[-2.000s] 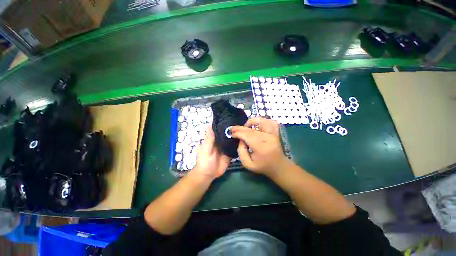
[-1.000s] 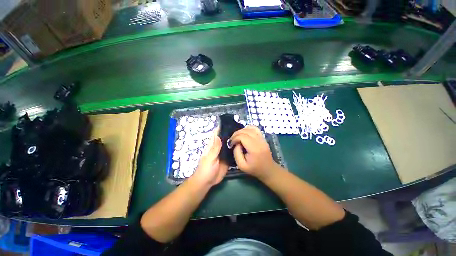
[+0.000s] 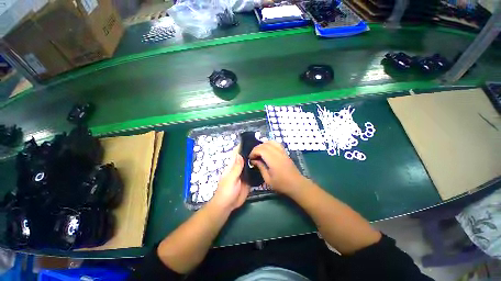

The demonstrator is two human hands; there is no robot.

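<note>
A black plastic housing (image 3: 250,144) is held over the parts tray (image 3: 190,164). My left hand (image 3: 232,184) grips it from the left side. My right hand (image 3: 276,166) is on its right side with bent fingertips at a small white spot on the housing's face; whether they pinch a disc is hidden. Loose white discs (image 3: 206,159) fill the tray's left part. The white disc sheet (image 3: 296,129) lies over the tray's right back corner. White ring and strip scraps (image 3: 343,130) lie right of the sheet.
Stacked black housings (image 3: 60,192) stand at left by a cardboard sheet (image 3: 127,186). Another cardboard sheet (image 3: 445,137) lies at right. The conveyor belt (image 3: 263,82) carries spaced housings. A blue bin (image 3: 82,275) is low at left. Cartons (image 3: 71,41) stand at back left.
The housing is turned more edge-on than two seconds ago, and both hands stay on it. The view has tilted, showing more of the back. The belt housings have shifted slightly against the view.
</note>
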